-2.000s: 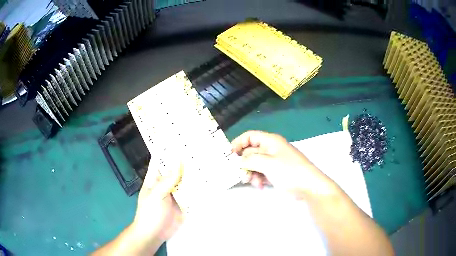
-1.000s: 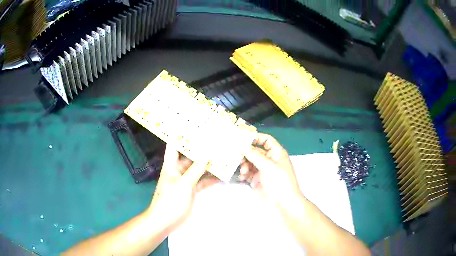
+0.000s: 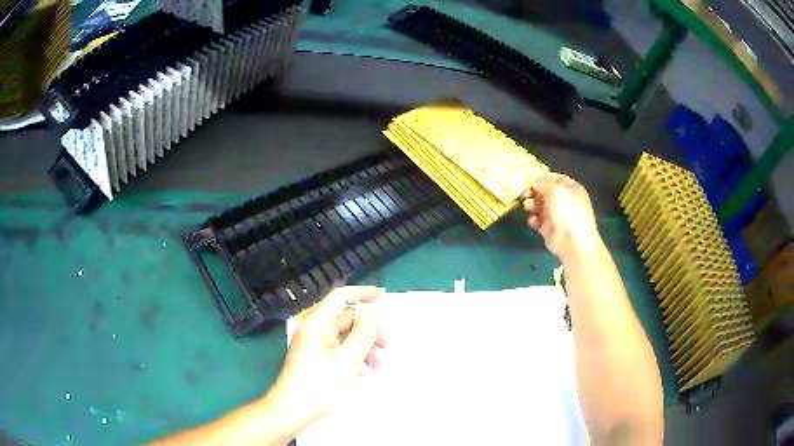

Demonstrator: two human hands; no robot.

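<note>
My right hand (image 3: 561, 209) reaches forward and pinches the near right corner of the top yellow PCB panel (image 3: 474, 148). This panel lies slightly askew on the stack of yellow PCB panels (image 3: 435, 181), at the far end of a long black slotted rack (image 3: 326, 235). My left hand (image 3: 335, 340) is over the left part of the white foam sheet (image 3: 453, 370), with its fingers loosely curled and nothing visible in it. My right forearm hides most of the dark component pile; only a few bits show beside it.
A rack of yellow boards (image 3: 688, 270) stands at right. A rack of pale boards (image 3: 157, 122) stands upper left. A second black rack (image 3: 487, 57) lies at the back. A green frame (image 3: 653, 65) and blue material (image 3: 696, 148) are at upper right.
The panel held in both hands has left them. My right hand has moved forward to the stack and gripped its top panel. My left hand stays near the sheet, now empty. The view has shifted.
</note>
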